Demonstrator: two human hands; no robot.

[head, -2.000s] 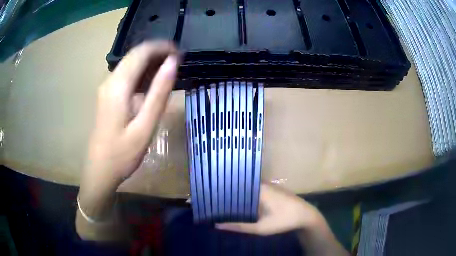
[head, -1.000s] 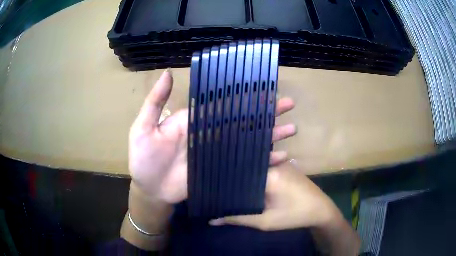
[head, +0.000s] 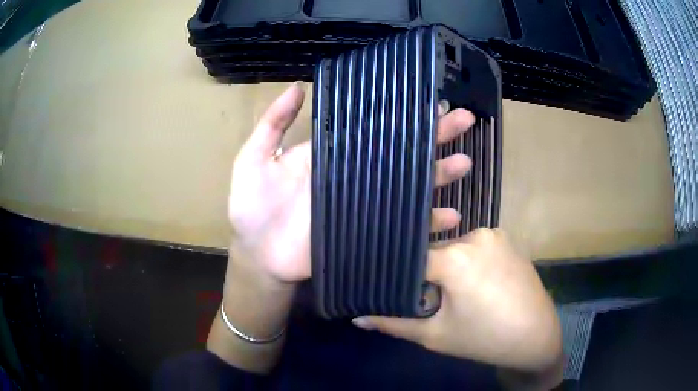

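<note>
A stack of phone middle frames (head: 375,176) stands on edge in my hands, its dark edges showing as parallel bars and the face of the rightmost frame turned partly into view. My left hand (head: 279,191) is behind and left of the stack, with its fingertips coming out through the frame windows on the right and its thumb pointing up, free of the frames. My right hand (head: 490,298) grips the lower right end, with the thumb under the bottom edge.
A stack of black blister trays (head: 283,38) lies on the tan table (head: 115,137) just beyond the frames. A tall ridged whitish tray stack (head: 664,92) stands at the right edge. More grey ridged edges (head: 578,336) show at the lower right.
My left hand came in from the left and its fingers now pass through the frames. The stack has been turned so the right frame's face shows, and both hands have shifted right.
</note>
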